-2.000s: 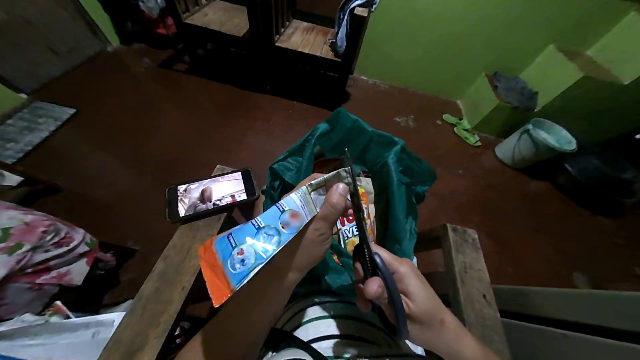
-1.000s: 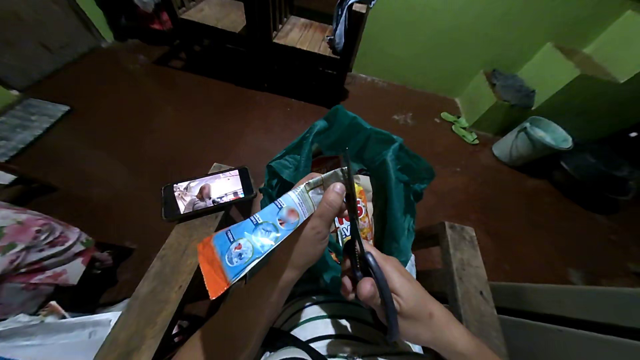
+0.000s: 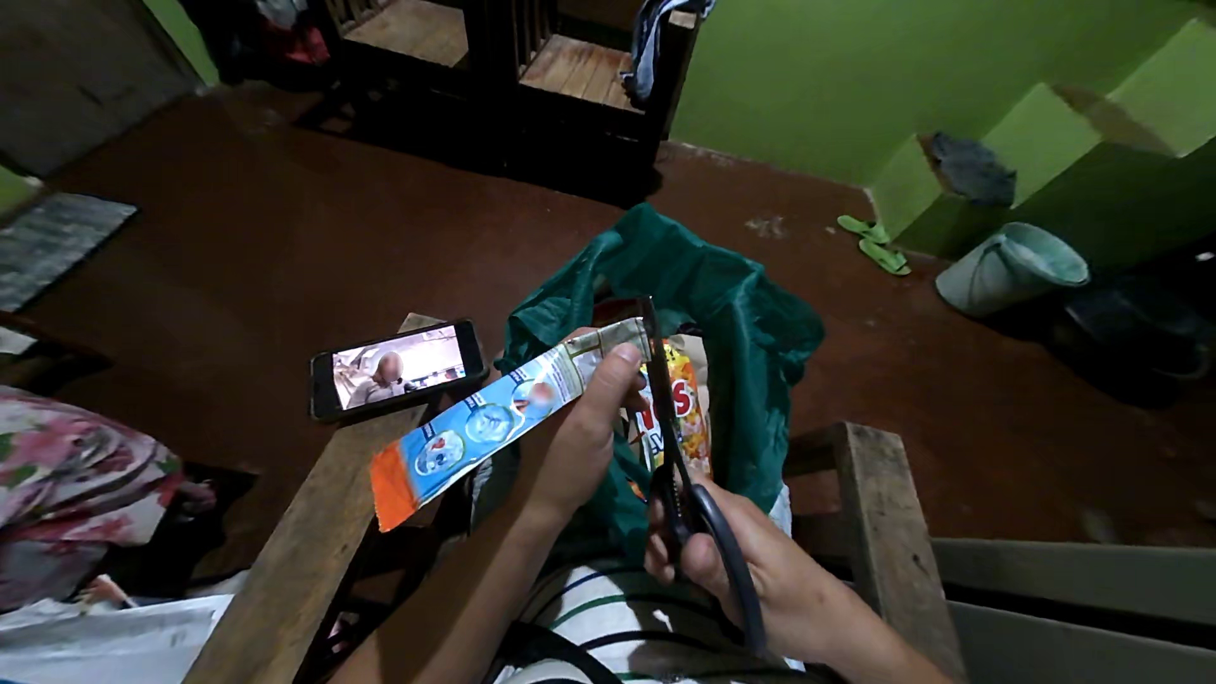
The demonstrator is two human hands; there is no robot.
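Observation:
My left hand [image 3: 589, 427] grips a folded strip of printed plastic packaging [image 3: 489, 418], blue with an orange end, its thumb near the silvery upper end. My right hand [image 3: 736, 560] holds a pair of dark-handled scissors [image 3: 674, 437] with the blades pointing up, right beside that end of the strip. Whether the blades touch the strip cannot be told. Below the hands a green bag [image 3: 760, 351] stands open-mouthed in front of my lap, with a red and yellow printed wrapper [image 3: 686, 399] inside it.
A phone [image 3: 399, 369] with a lit screen lies on the left wooden armrest [image 3: 313, 541]. Another wooden armrest [image 3: 888, 532] is on the right. Green slippers [image 3: 879, 249] and a bucket [image 3: 1012, 269] stand on the floor by green steps. Floral fabric [image 3: 81, 484] lies at the left.
The scissors have shifted slightly against the strip's upper end since two seconds ago, and their handles have moved a little. My left hand keeps its hold on the strip.

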